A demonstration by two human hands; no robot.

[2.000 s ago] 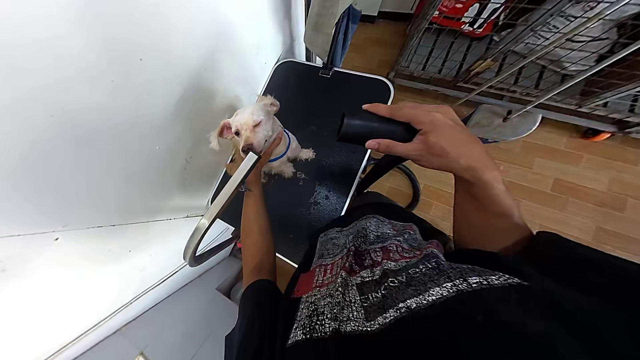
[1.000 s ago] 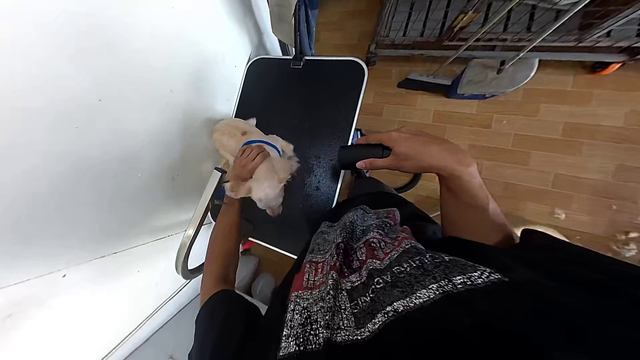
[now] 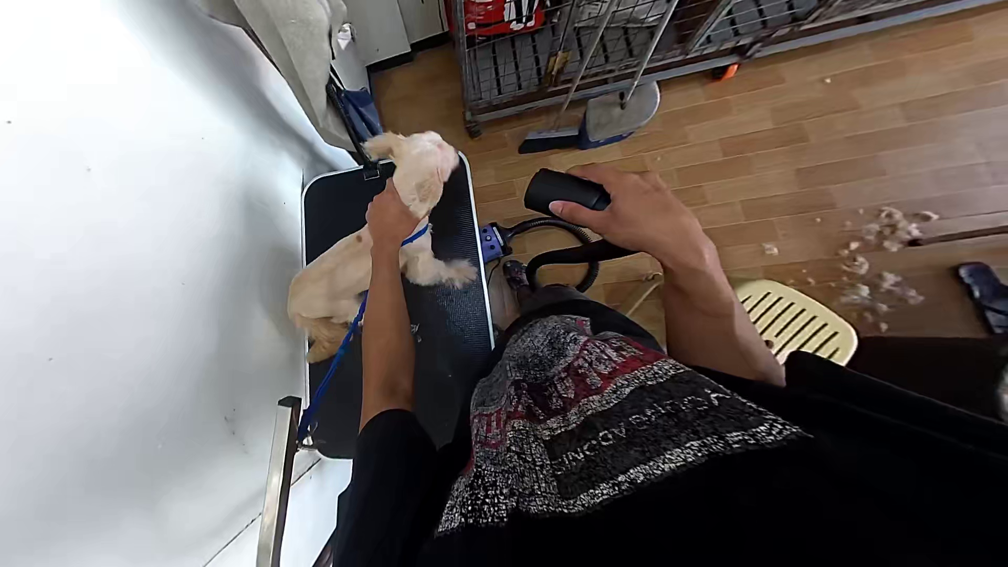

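Note:
A small cream-coloured dog (image 3: 335,272) is on the black grooming table (image 3: 441,354), its head towards the far end. My left hand (image 3: 390,216) rests against its neck and shoulder; whether the fingers grip is hidden. A blue lead (image 3: 335,366) runs from the dog to the metal grooming arm (image 3: 276,480). My right hand (image 3: 642,209) is closed around the black nozzle of a dryer hose (image 3: 563,191), held right of the table and pointing towards the dog. The hose hangs below the hand, near a blue dryer unit (image 3: 494,242) on the floor.
A white wall (image 3: 142,276) stands left of the table. Wire cages (image 3: 512,71), a broom (image 3: 549,140) and a dustpan (image 3: 622,114) are at the far side. On the right are a cream slatted stool (image 3: 799,319) and loose fur clumps (image 3: 882,236) on the wooden floor.
The dog has turned; its head, by the near end of the table one second ago, is now towards the far end. My left hand has moved from its back to its neck. The nozzle stays in my right hand.

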